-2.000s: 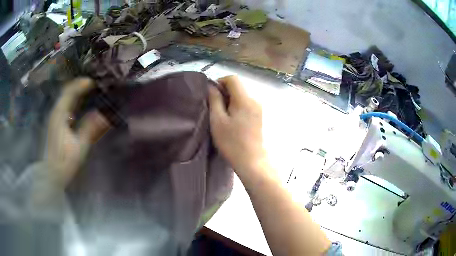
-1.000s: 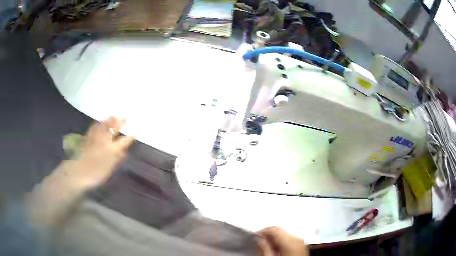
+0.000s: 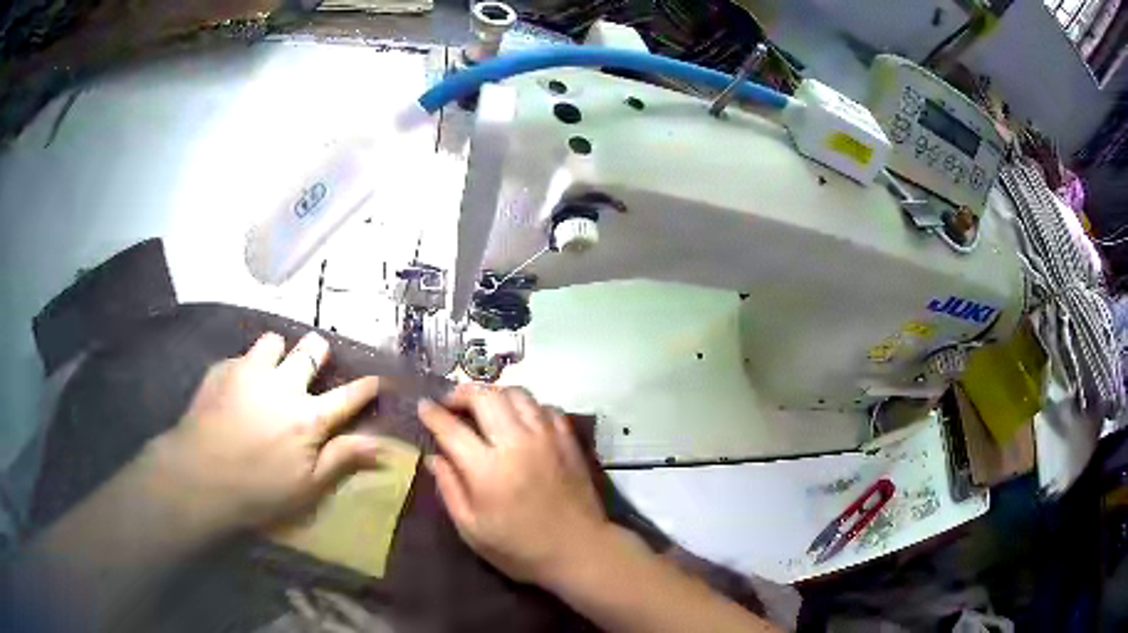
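Note:
Dark brown cloth (image 3: 124, 371) lies over the table's front left, its upper edge close to the presser foot and needle (image 3: 418, 324). My left hand (image 3: 278, 427) lies flat on the cloth, fingers spread, thumb over a yellow-green piece (image 3: 371, 513). My right hand (image 3: 513, 476) presses the cloth just in front of the presser foot with bent fingertips; whether it pinches the cloth is hidden. The white sewing machine (image 3: 693, 223) stands beyond both hands.
Red-handled snips (image 3: 854, 522) lie on the table at the right. A clear guard (image 3: 309, 204) is left of the machine head. A blue tube (image 3: 594, 59) runs along the arm. The control panel (image 3: 946, 130) and striped cloth (image 3: 1070, 291) are at the right.
The view has moved closer to the machine. The cloth is now up by the presser foot. My right hand has come from the table's front edge to beside my left hand, and the yellow-green piece shows more.

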